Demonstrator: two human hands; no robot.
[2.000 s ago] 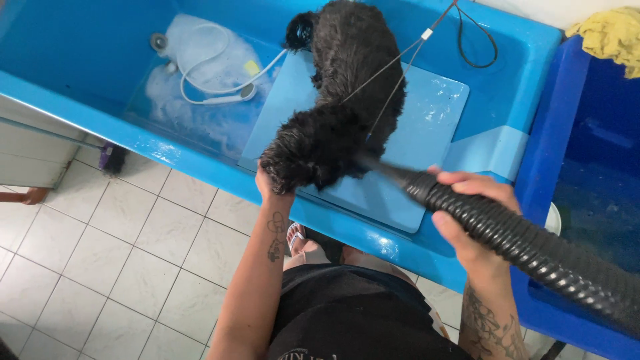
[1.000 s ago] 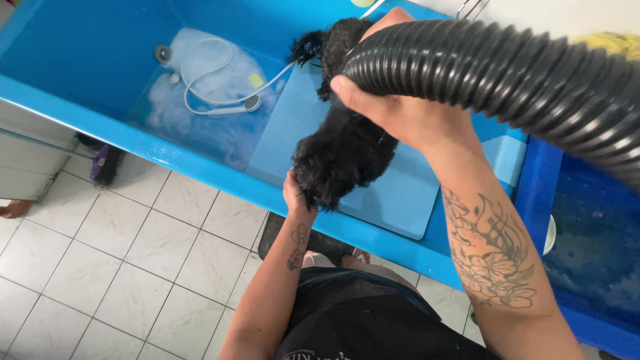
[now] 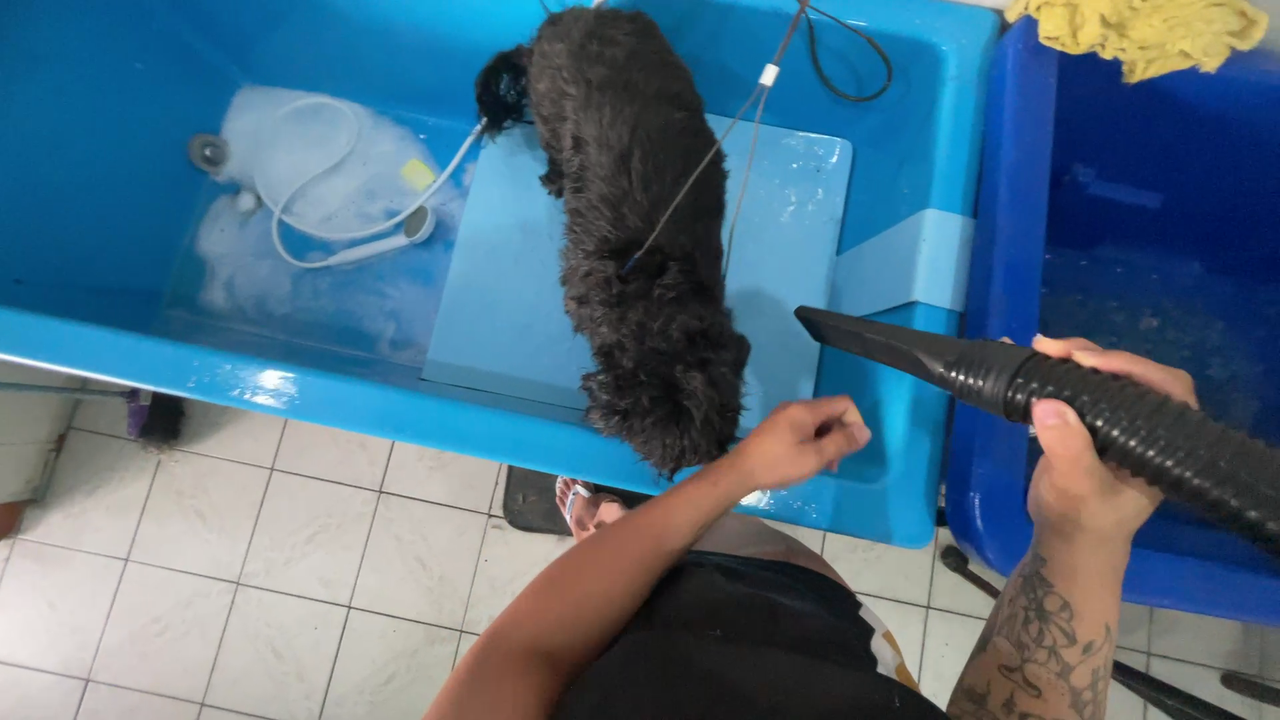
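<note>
A black curly-haired dog [image 3: 640, 200] stands on a light blue platform [image 3: 500, 290] in a blue tub, its head at the front rim. A thin loop leash [image 3: 690, 185] runs to its neck. My right hand [image 3: 1090, 440] grips the ribbed black hose [image 3: 1130, 425] of a pet dryer, whose flat nozzle [image 3: 880, 345] points left towards the dog without touching it. Beside the dog's head, my left hand [image 3: 805, 440] is over the tub's front edge with its fingers curled and nothing visible in them.
A white shower head [image 3: 385, 245] with its hose lies in shallow, cloudy water at the left, near a drain fitting [image 3: 208, 153]. At the right stands a darker blue tub [image 3: 1000, 330] with a yellow cloth [image 3: 1140, 30] on its rim. Tiled floor [image 3: 320, 540] lies below.
My left hand has left the dog's muzzle and moved to the right. My right hand has moved the hose from over the dog to the right, down from its raised position one second ago.
</note>
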